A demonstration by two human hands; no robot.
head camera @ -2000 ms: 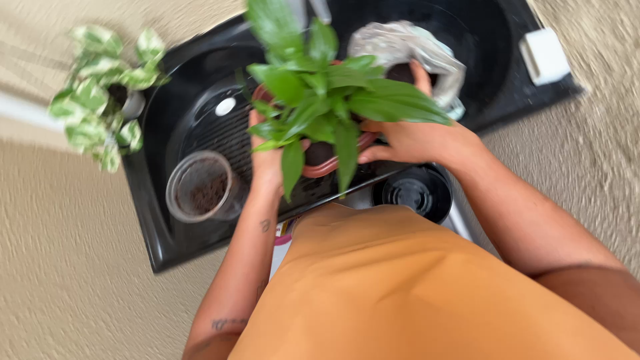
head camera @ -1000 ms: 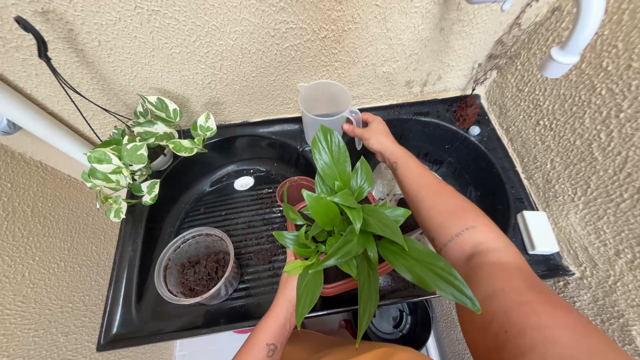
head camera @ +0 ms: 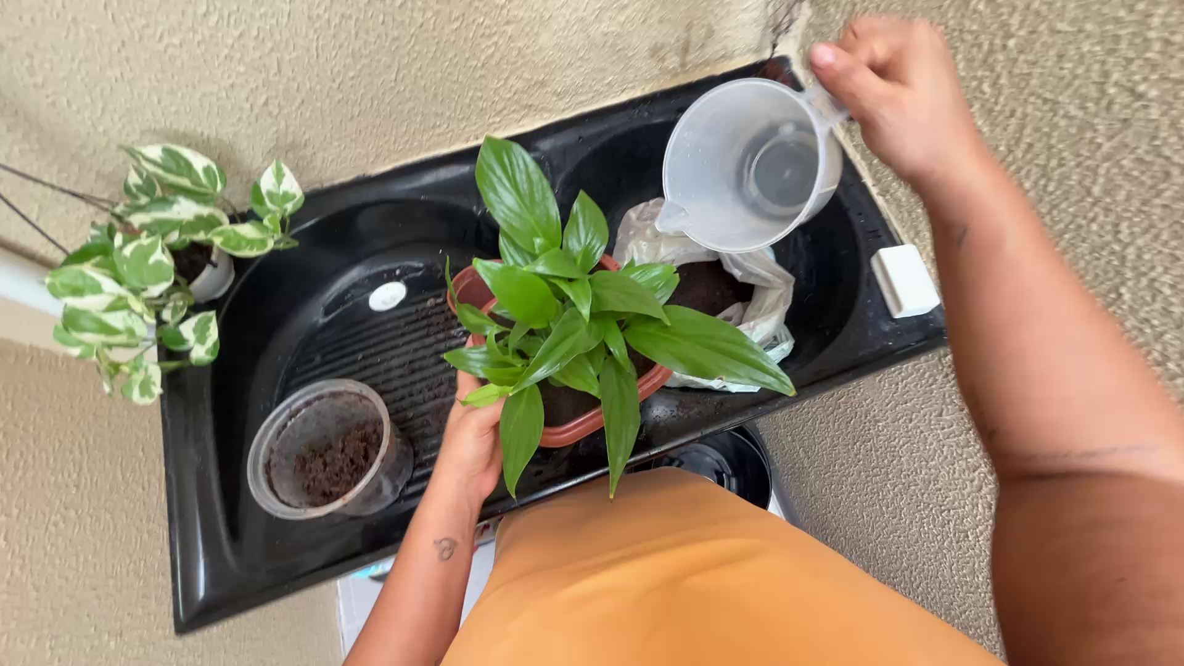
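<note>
My right hand [head camera: 893,97] grips the handle of a translucent plastic measuring jug [head camera: 749,166], raised over the right basin with its spout toward the plant. A little clear liquid seems to lie at its bottom. My left hand [head camera: 474,444] holds the left side of a terracotta-coloured plastic planter [head camera: 572,431] at the sink's front edge; leaves hide part of the fingers. A green leafy plant [head camera: 564,324] stands in the planter, with dark soil around it. Just right of it, under the jug, is a crumpled plastic bag [head camera: 766,287] of dark soil [head camera: 708,289].
The black sink [head camera: 199,555] has a ribbed washboard [head camera: 370,356]. A clear plastic tub [head camera: 268,462] of soil stands at left, below a variegated potted plant [head camera: 176,217]. A small reddish pot [head camera: 472,289] touches the planter. A white block [head camera: 905,281] sits on the right rim.
My right hand has lifted the jug from the back of the sink and moved it right, over the basin. Two seconds ago both hands were at the planter. My left hand stays on it.
</note>
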